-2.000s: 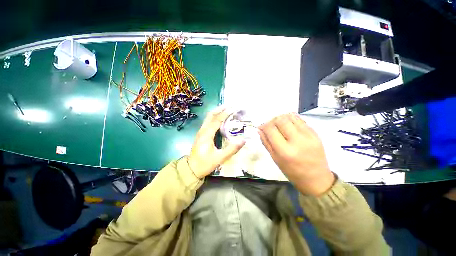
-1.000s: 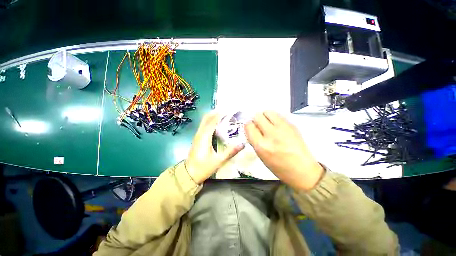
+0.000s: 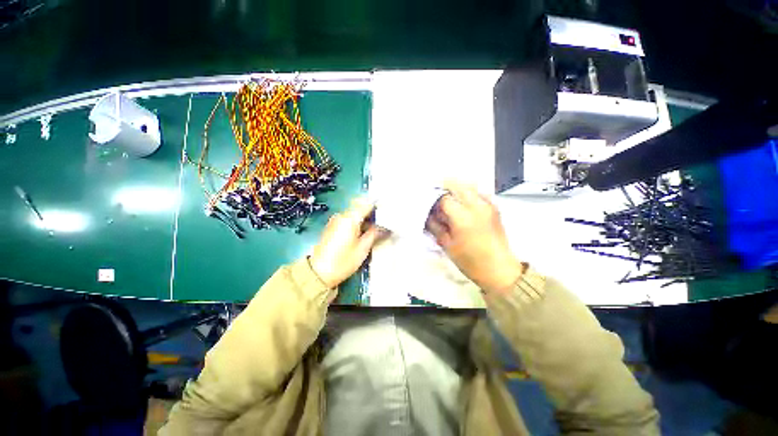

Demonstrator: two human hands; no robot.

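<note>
My left hand (image 3: pixel 345 244) is at the left edge of the white sheet (image 3: pixel 431 128), its thumb and fingers curved and pointing right. My right hand (image 3: pixel 471 237) is over the sheet, its fingers curled, with a thin dark curved edge at the fingertips. The area between my hands is washed out white. I cannot make out the white housing there, or tell what either hand holds. A heap of wired connectors (image 3: pixel 275 149) with orange-yellow wires and black ends lies left of the sheet.
A white housing (image 3: pixel 128 126) lies on the green bench at far left. The screw feeder (image 3: pixel 589 102) stands at the right, with the black electric screwdriver (image 3: pixel 674 152) in front of it. Black strips (image 3: pixel 657 228) lie in a heap beside a blue bin (image 3: pixel 751 204).
My hands have moved apart; the right one shifted right. The round white housing opening seen between them before no longer shows clearly. The heaps look unchanged.
</note>
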